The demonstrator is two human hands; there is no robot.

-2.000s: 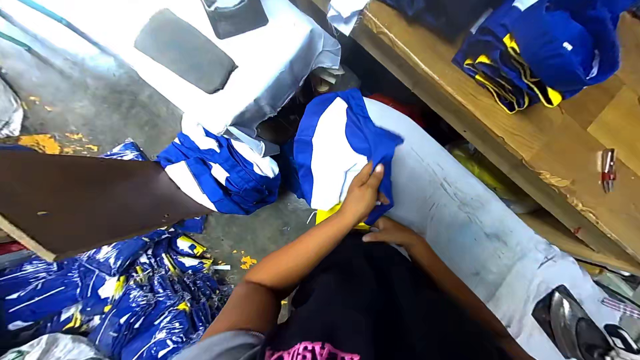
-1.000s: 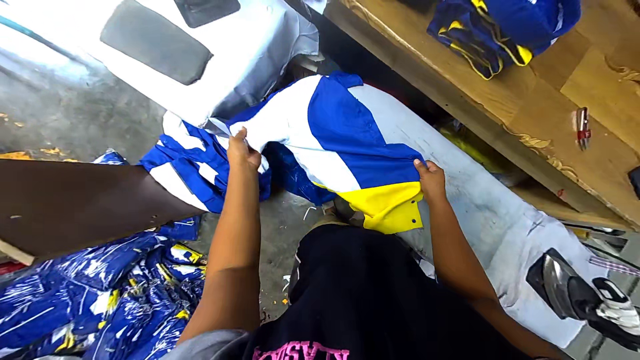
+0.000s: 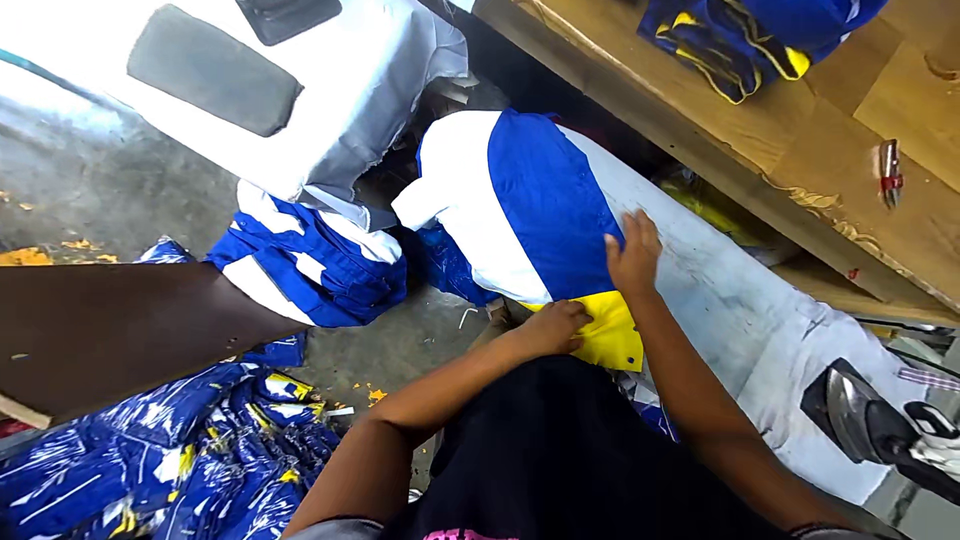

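Note:
A blue, white and yellow garment [image 3: 551, 202] lies spread over the near end of a cloth-covered ironing board [image 3: 697, 292]. My left hand [image 3: 556, 328] rests on its yellow band, fingers bent; whether it pinches the cloth I cannot tell. My right hand [image 3: 636, 251] lies at the garment's blue right edge with fingers apart, palm down. At the board's far right an electric iron [image 3: 859, 420] sits on a dark pad.
Folded blue and white garments [image 3: 322, 262] sit at the end of a brown board [image 3: 135, 330]. Plastic-wrapped garments [image 3: 187, 450] are piled lower left. A white-covered table [image 3: 360, 97] stands upper left. A wooden table [image 3: 825, 127] holds blue-yellow garments [image 3: 750, 37] and thread snips [image 3: 890, 174].
The garment, stretched between both hands one second ago, now lies over the board. My left hand has moved from its white part to the yellow band; my right hand has left the yellow corner.

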